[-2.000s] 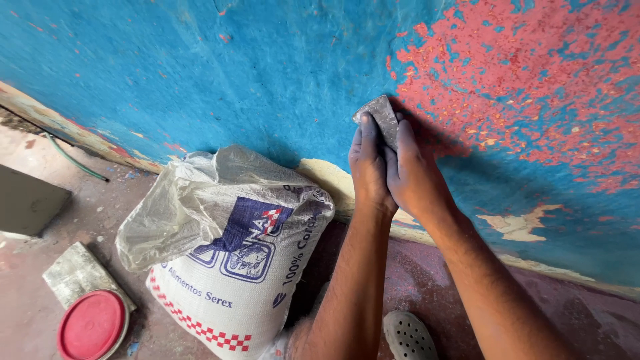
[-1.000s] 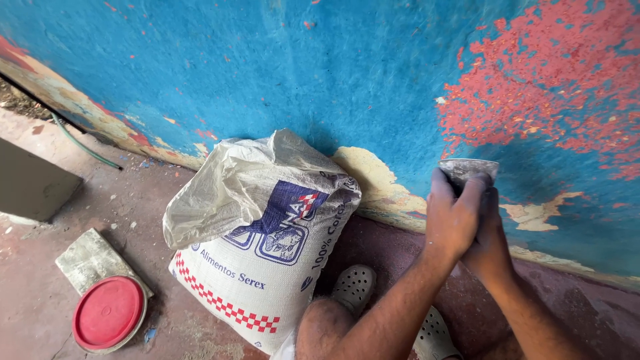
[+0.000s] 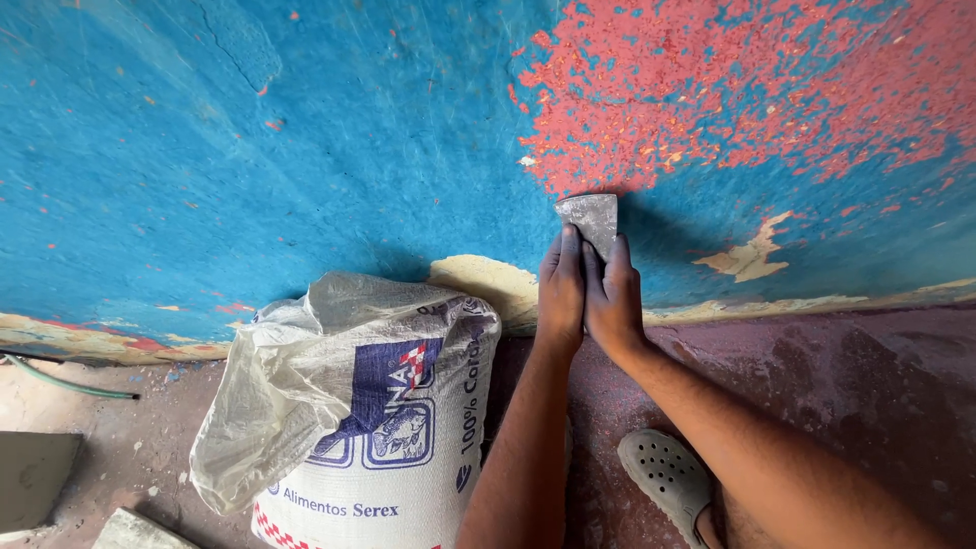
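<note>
A flat metal scraper blade (image 3: 591, 217) is gripped between my left hand (image 3: 562, 290) and my right hand (image 3: 616, 293), which are side by side with the thumbs on its face. Its wide edge is at the blue painted wall (image 3: 343, 152), right at the lower border of a patch of peeling red paint (image 3: 633, 114). My fingers hide the lower part of the blade. Blue-grey dust coats the fingertips of both hands.
A white woven sack (image 3: 404, 473) with a crumpled top stands against the wall, left of my arms. A green hose (image 3: 72, 387), a grey block (image 3: 34, 476) and a pale slab (image 3: 141, 532) lie at left. A clog-shod foot (image 3: 667, 473) is below my right forearm.
Both hands have stayed on the scraper as it moved to the lower left edge of the red patch. The view has shifted, and the red lid seen earlier is out of frame.
</note>
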